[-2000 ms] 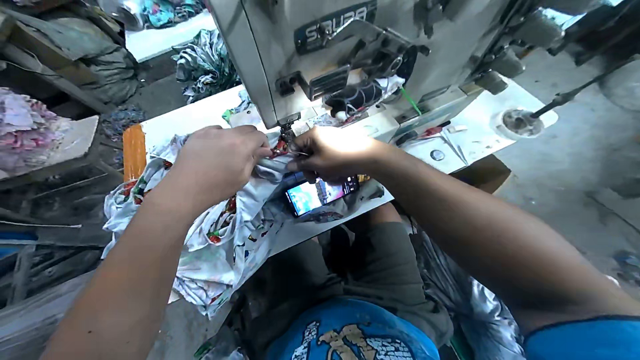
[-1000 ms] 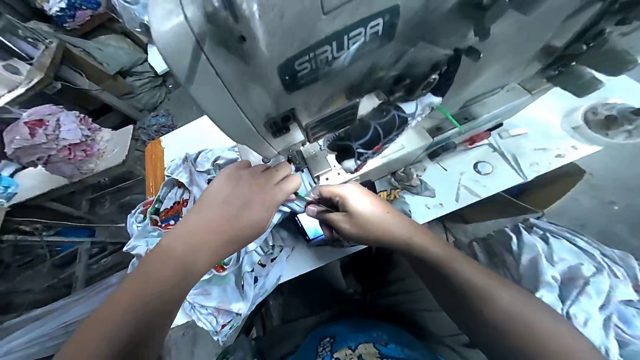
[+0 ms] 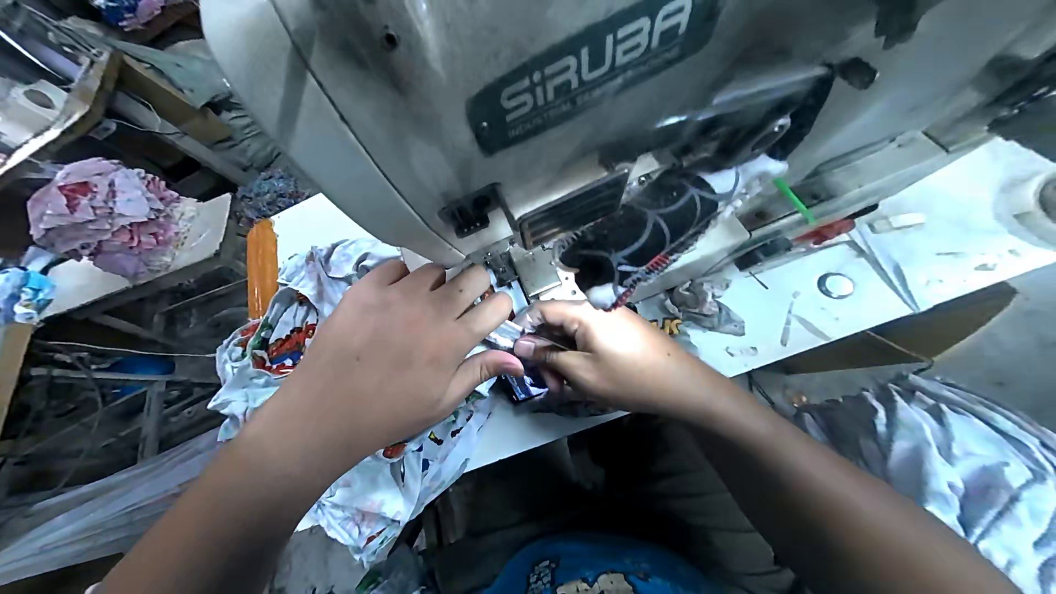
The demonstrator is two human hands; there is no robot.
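A Siruba industrial sewing machine (image 3: 396,107) stands over the white table, its presser foot (image 3: 536,268) just beyond my fingertips. My left hand (image 3: 404,338) lies on printed white fabric (image 3: 330,272) close to the foot, fingers bent, thumb towards my right hand. With thumb and forefinger my right hand (image 3: 594,351) pinches a fabric edge (image 3: 507,334) beside the foot. The printed fabric bunches left of my left hand and hangs over the table's front edge. Below the hands, a phone (image 3: 524,386) is mostly hidden.
Dark patterned cloth (image 3: 643,239) rests against the machine. Right of it lie a red-handled tool (image 3: 825,233), a small round metal object (image 3: 836,285) and scraps on the table (image 3: 742,355). Pink fabric (image 3: 107,214) is heaped at left. Pale fabric (image 3: 949,462) hangs at lower right.
The view has moved closer to the machine. The phone, plainly seen two seconds ago, is now mostly covered by my right hand and cloth. Both hands remain at the presser foot.
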